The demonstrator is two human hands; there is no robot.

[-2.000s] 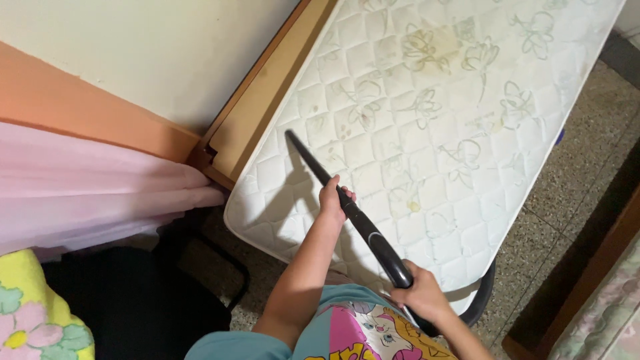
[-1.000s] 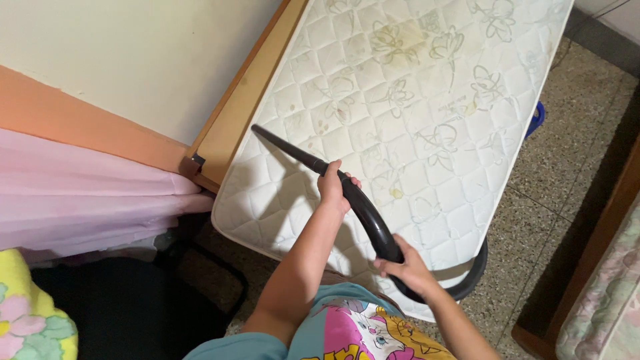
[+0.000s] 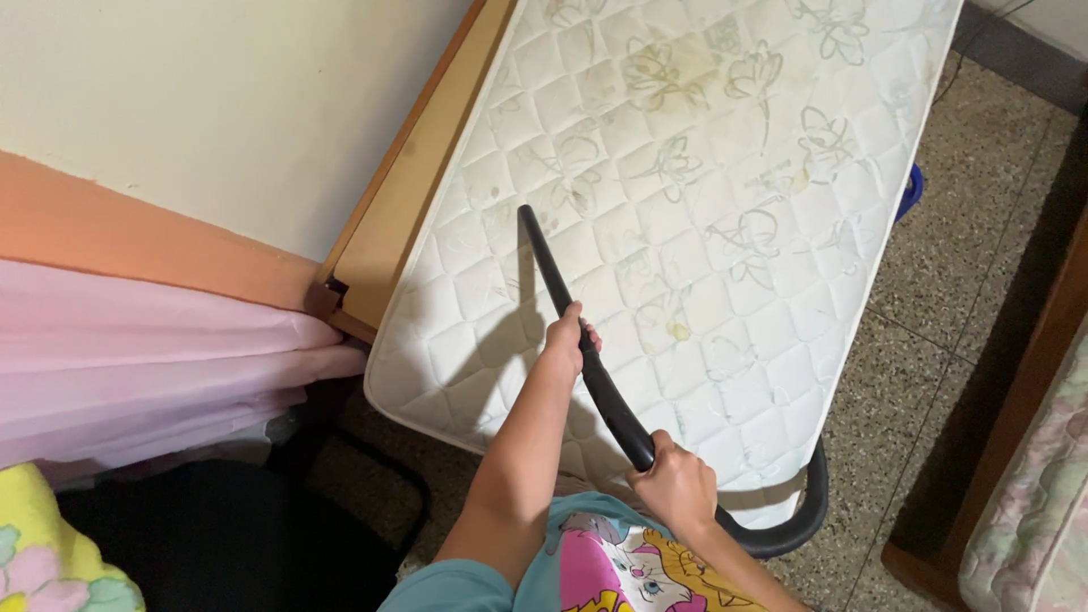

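Observation:
My left hand [image 3: 571, 340] is closed around a black vacuum cleaner wand [image 3: 548, 259] near its middle. My right hand [image 3: 677, 481] grips the black curved handle [image 3: 620, 416] at the wand's lower end. From below that hand a black hose [image 3: 786, 537] bends round the near right corner of the mattress. The wand's narrow tip lies over a white quilted mattress [image 3: 620, 221] with a floral pattern and yellowish stains; whether the tip touches the fabric cannot be told. The wand casts a shadow on the mattress.
A wooden bed frame [image 3: 399, 183] runs between mattress and wall. Pink curtain fabric [image 3: 153, 357] hangs at left, above a black chair [image 3: 229, 527] and a yellow floral cloth [image 3: 51, 552]. Right are speckled floor, a blue object [image 3: 910, 194] and another mattress [image 3: 1033, 493].
The wand has swung across the mattress; its tip, near the left edge a second ago, is now farther in, beside small brownish spots. Both hands keep their hold.

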